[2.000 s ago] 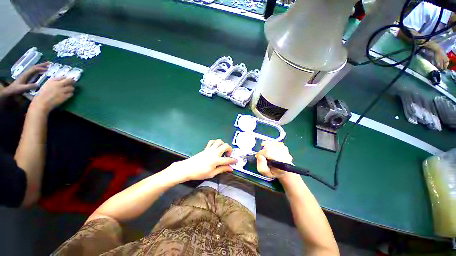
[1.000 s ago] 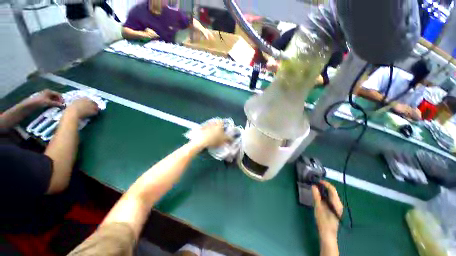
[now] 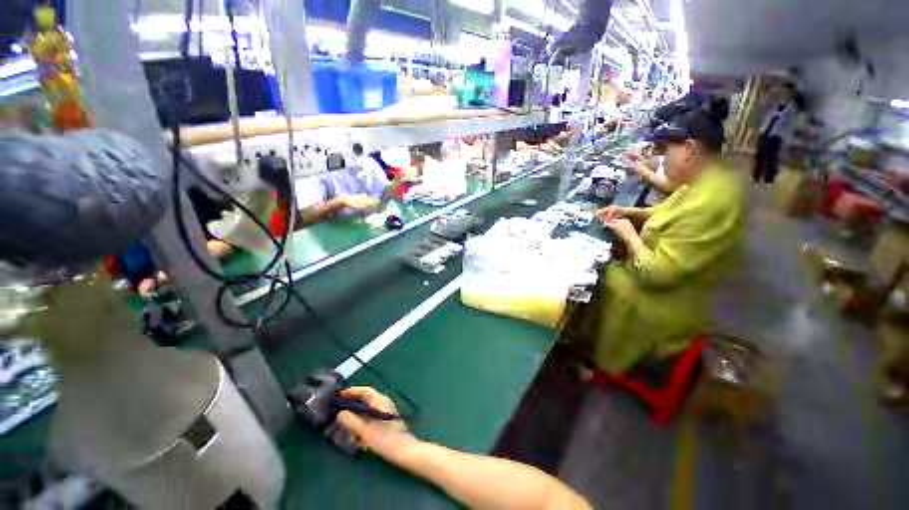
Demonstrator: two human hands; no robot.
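Observation:
My right hand (image 3: 367,418) is at the dark grey soldering iron stand (image 3: 321,400), low left of centre. Its fingers are closed around the black handle of the soldering iron (image 3: 369,406), whose front end is at the stand. The thin black cord (image 3: 339,344) loops up and left from it. My left hand is not in view. The white frames seen before are not in view near my hand. The large cloudy-white fume hood (image 3: 164,438) stands at the lower left, with the grey ribbed hose (image 3: 80,194) above it.
A clear bag with yellowish contents (image 3: 513,294) lies on the green bench (image 3: 454,383) beyond my hand, with dark grey parts (image 3: 434,255) left of it. A person in yellow-green (image 3: 668,249) sits on a red stool at the right. Other workers sit across the line.
The view has swung to the right and up. My left hand and the white frames have left the picture. My right hand stays at the stand with the iron.

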